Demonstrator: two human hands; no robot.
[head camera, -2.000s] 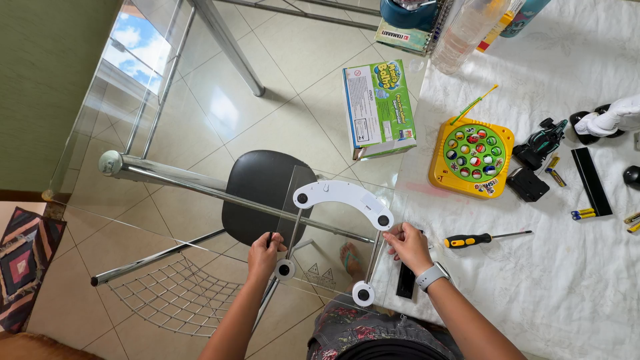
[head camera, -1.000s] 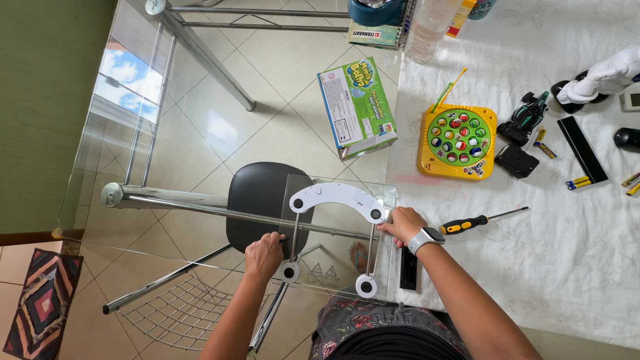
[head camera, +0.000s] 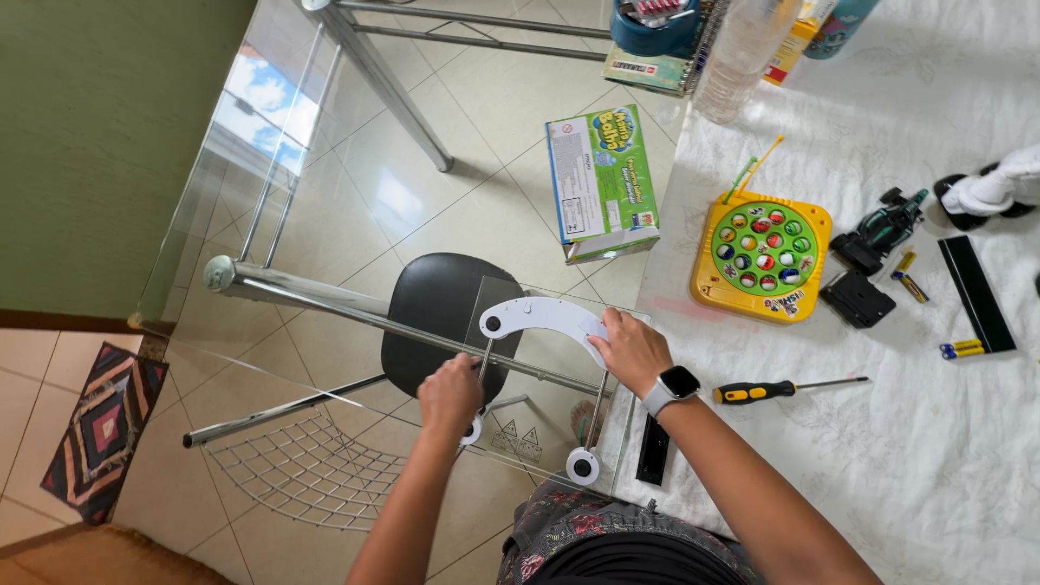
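A glass bathroom scale (head camera: 561, 390), underside up, is over the glass tabletop beside the white cloth. It has a curved white plastic housing (head camera: 543, 312), thin metal bars and round white feet; one foot (head camera: 582, 466) is at the lower right. My left hand (head camera: 451, 396) is closed at the scale's left edge and partly covers another foot; a small dark bit shows at its fingertips, too unclear to name. My right hand (head camera: 634, 348), with a watch on the wrist, grips the right side, thumb against the housing's right end.
On the cloth (head camera: 812, 463) lie a screwdriver (head camera: 756, 392), a yellow fishing game (head camera: 762, 258), a toy car (head camera: 881, 231), batteries (head camera: 962, 349), a black battery cover (head camera: 975, 294) and a black strip (head camera: 652, 449). A toy box (head camera: 603, 185) and a black chair seat (head camera: 447, 325) show left of it.
My right hand has moved from the scale's right edge onto the right end of the curved housing, covering its round foot. My left hand stays at the left edge.
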